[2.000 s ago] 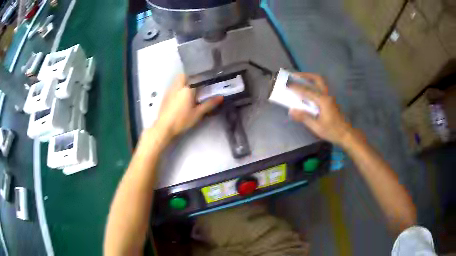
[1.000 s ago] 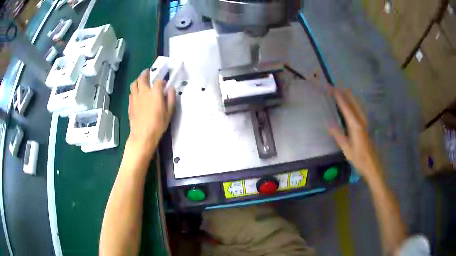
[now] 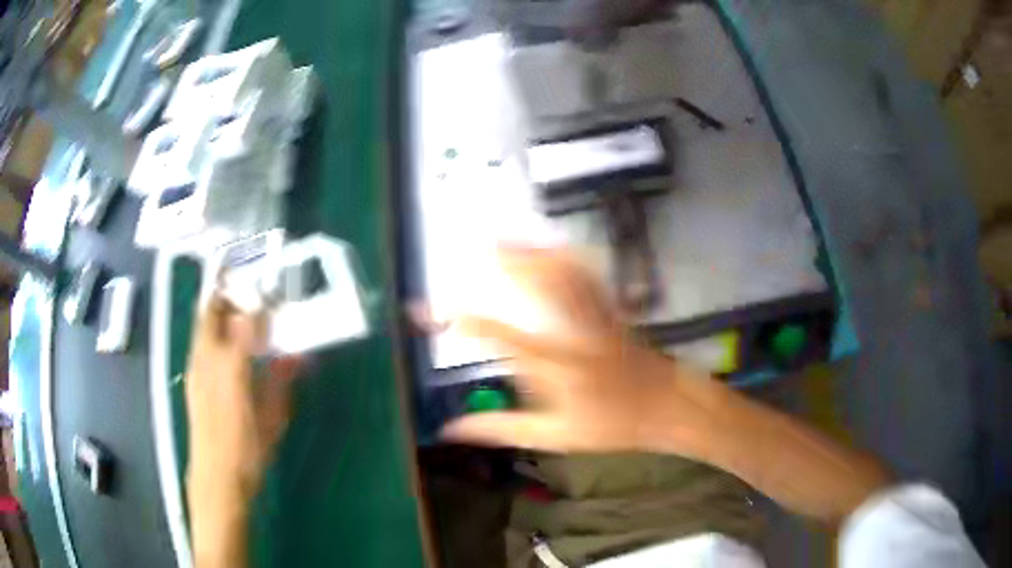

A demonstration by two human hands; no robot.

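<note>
My left hand (image 3: 239,383) is at the front of the heap of white housings (image 3: 228,166) on the green worktop, blurred. Its fingers are on a white housing (image 3: 324,314) with a window, tilted beside another white housing. My right hand (image 3: 588,366) is blurred, empty, with fingers spread, over the front left corner of the press plate (image 3: 732,244), beside the left green button (image 3: 486,399). A narrow white housing (image 3: 599,155) sits in the dark fixture (image 3: 566,200). The slotted clamp bar (image 3: 633,255) runs from the fixture towards me.
The right green button (image 3: 788,342) is at the plate's front right corner. My right forearm hides the emergency stop. A short dark rod (image 3: 697,113) lies behind the fixture. The conveyor belt (image 3: 111,411) at left carries loose parts. Grey floor lies to the right.
My left hand has moved from the fixture to the heap, carrying a white housing. My right hand let go of its housing and has swung left across the plate's front. The view has shifted left.
</note>
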